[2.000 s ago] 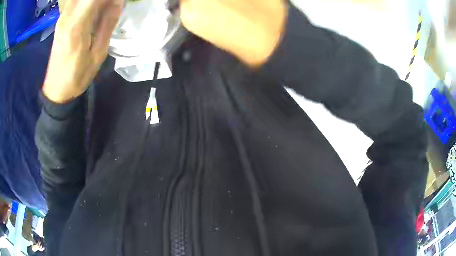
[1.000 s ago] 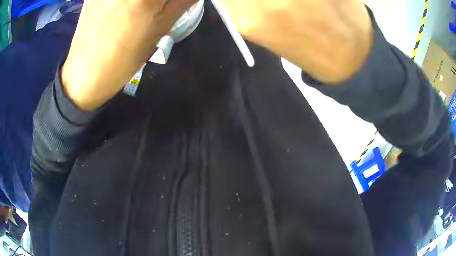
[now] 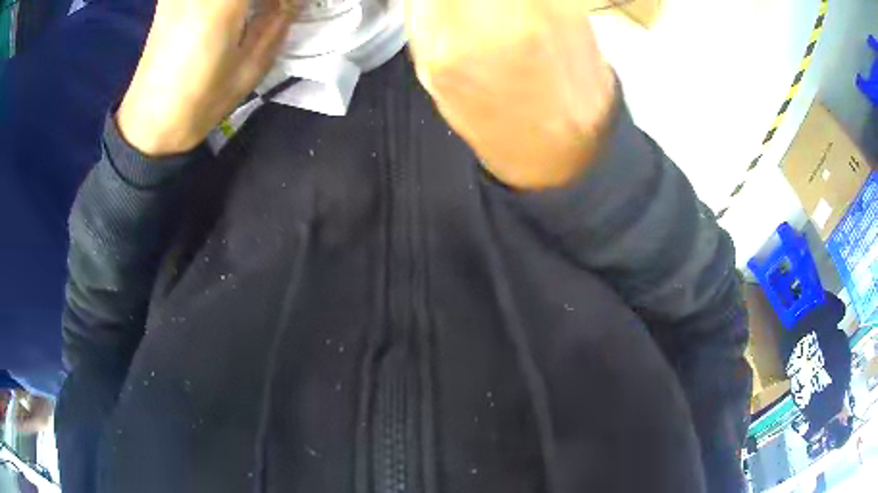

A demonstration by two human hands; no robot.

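Note:
A white rounded camera housing (image 3: 337, 34) with a squarish bracket end (image 3: 327, 87) is held in front of my chest, cut off by the top edge. My left hand (image 3: 202, 72) grips its left side. A short dark lead and a white end with a yellow mark (image 3: 226, 130) show below that hand. My right hand (image 3: 515, 87) is at the housing's right side, its fingers cut off by the top edge or hidden, so its hold cannot be told.
A person's dark blue sleeve or clothing (image 3: 58, 193) is close on the left. On the right are a cardboard carton (image 3: 823, 168), a blue plastic stool (image 3: 789, 274), a blue bin (image 3: 862, 236), yellow-black floor tape (image 3: 795, 91) and a person in black (image 3: 813, 371).
The housing has turned, and its bracket end shows more fully than a second ago. The white stick seen below my right hand is out of sight. My right hand has moved left.

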